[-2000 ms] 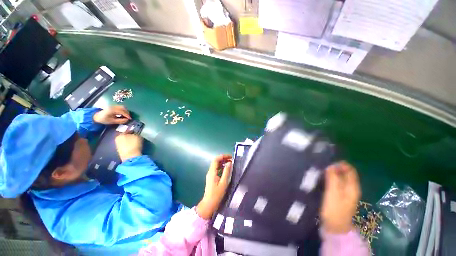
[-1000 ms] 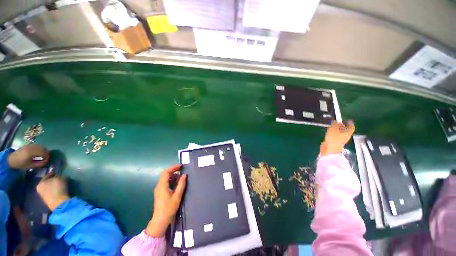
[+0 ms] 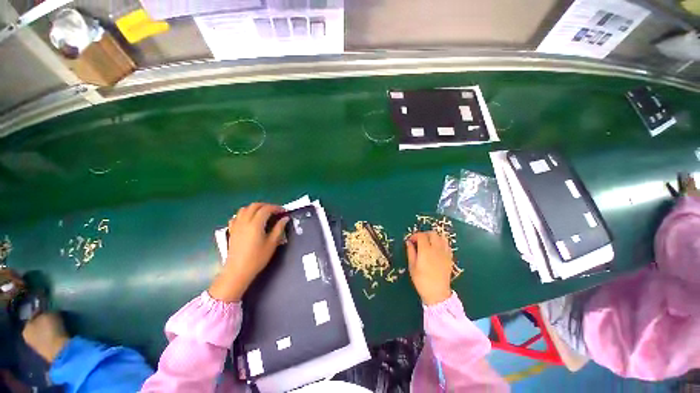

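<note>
A black panel [image 3: 295, 307] with pale patches lies on white sheets [image 3: 354, 338] in front of me. My left hand [image 3: 255, 239] rests over the panel's upper left part, its fingertips bent at the top edge; whether they pinch a part is hidden. My right hand [image 3: 430, 265] is over the farther pile of small tan and dark parts [image 3: 435, 224], fingertips down among them; I cannot tell if it holds one. A nearer pile of tan parts [image 3: 361, 249], with a dark narrow edge in it, lies between the panel and my right hand.
A clear plastic bag [image 3: 473, 201] lies right of the piles. Stacked black housings [image 3: 560, 203] with white sheets are farther right. A single panel [image 3: 437, 115] lies on a white sheet up the green surface. Blue-sleeved arm [image 3: 100, 368] at left, pink-sleeved person [image 3: 645, 307] at right, red frame [image 3: 526, 334] below.
My right hand has come back from the far panel to the right pile. My left hand has moved from the panel's left edge to its upper part. The view has shifted right.
</note>
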